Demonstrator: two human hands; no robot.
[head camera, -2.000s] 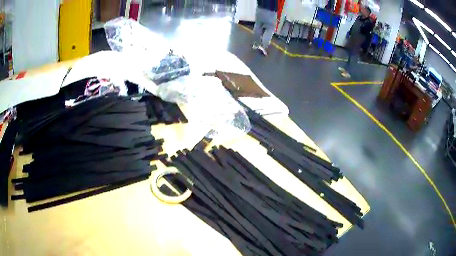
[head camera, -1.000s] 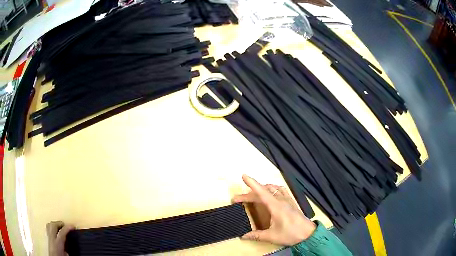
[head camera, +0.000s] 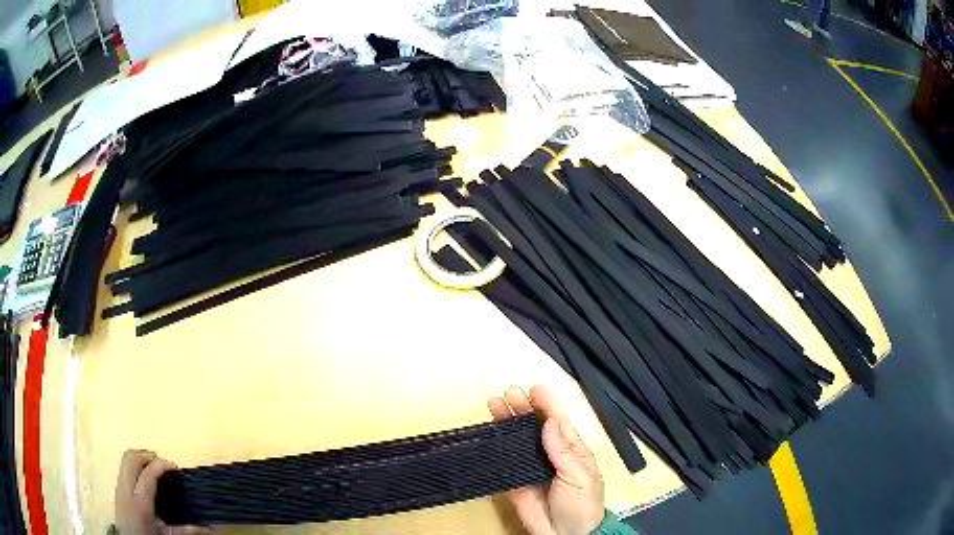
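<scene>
A ribbed black strip bundle (head camera: 361, 475) lies across the near part of the picture, its strips side by side. My left hand (head camera: 144, 491) holds its left end, partly cut off by the bottom edge. My right hand (head camera: 565, 470) holds its right end, with fingers on the far side and the palm against the strip ends. Loose black strips lie in a pile at the left (head camera: 282, 167) and in another pile at the right (head camera: 649, 313).
A cream tape roll (head camera: 427, 251) lies between the piles, touching the right one. Clear plastic bags (head camera: 570, 78) and a brown piece (head camera: 633, 33) lie at the back. More strips (head camera: 732, 188) lie along the right table edge. A calculator (head camera: 44, 251) and red tape (head camera: 35, 387) are at the left.
Both hands and the bundle have come into view since the oldest frame. Since the middle frame, my right hand has closed around the bundle's right end, and the view has shifted.
</scene>
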